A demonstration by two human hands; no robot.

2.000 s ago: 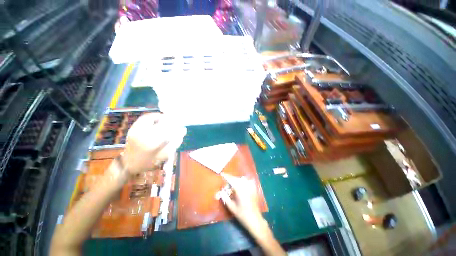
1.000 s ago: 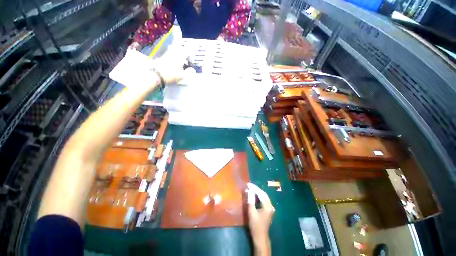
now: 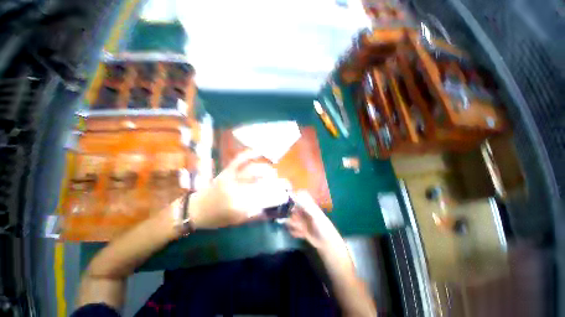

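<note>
My left hand and my right hand meet over the front edge of the reddish-orange work pad. A small black housing is between them, held by the fingers of both hands. The picture is blurred, so the exact grip and any small piece on the housing cannot be told. A white folded wipe lies on the back part of the pad, behind my left hand.
Left, an orange-brown fixture stands before another holding black parts. White foam trays stand behind the pad. Right are a yellow-orange knife, stacked fixtures and a tan shelf with small parts.
My left hand has come back from the foam trays to the pad's front. My right hand has moved left to meet it at the black housing. The view has tilted down.
</note>
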